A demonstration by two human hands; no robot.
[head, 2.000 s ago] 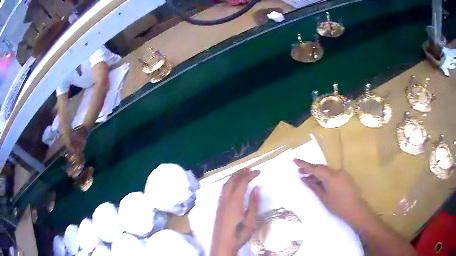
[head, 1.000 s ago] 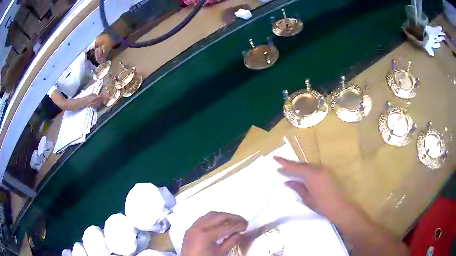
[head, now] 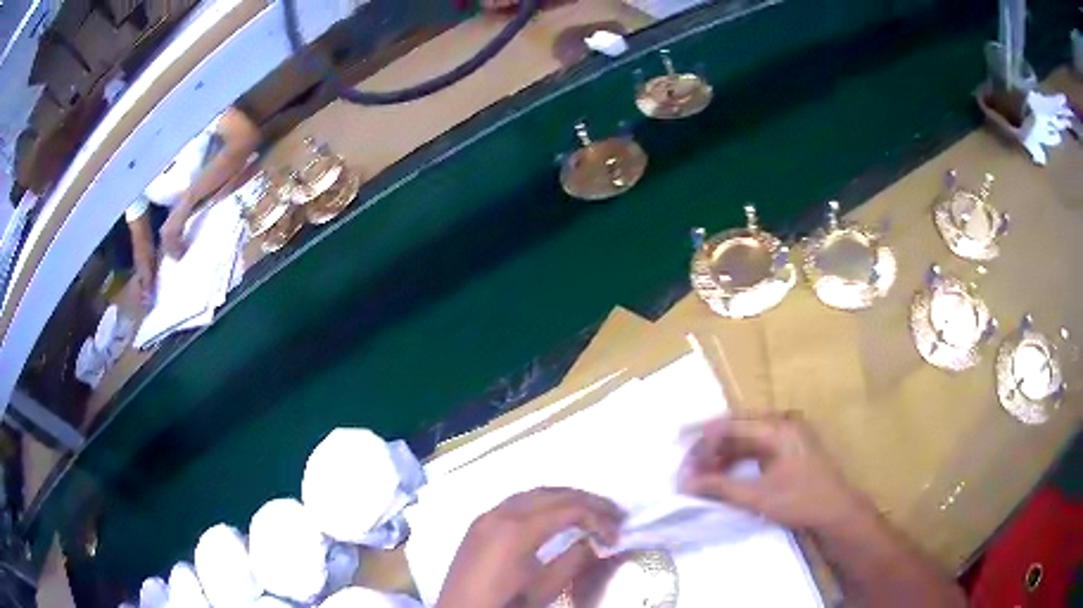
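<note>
A shiny gold metal piece (head: 641, 582) lies on the white paper stack (head: 475, 475) at the bottom centre, cut off by the lower edge. My left hand (head: 523, 546) is at its left and grips the raised edge of a white sheet (head: 689, 520). My right hand (head: 772, 469) is above and right of the piece, its fingers pinching the same sheet. The sheet is folded up along the piece's far side and partly covers it. Both hands look bare.
Unwrapped gold pieces (head: 742, 273) stand on the tan cover (head: 879, 392) at right. Others (head: 603, 169) are on the green belt (head: 392, 321). White wrapped pieces (head: 350, 485) line the lower left. Another worker's arms (head: 220, 160) are across the belt. A red stool (head: 1033, 558) is lower right.
My right hand has drawn back from the stack's top edge and now pinches the sheet. My left hand has also gripped it, and its edge has lifted over the gold piece.
</note>
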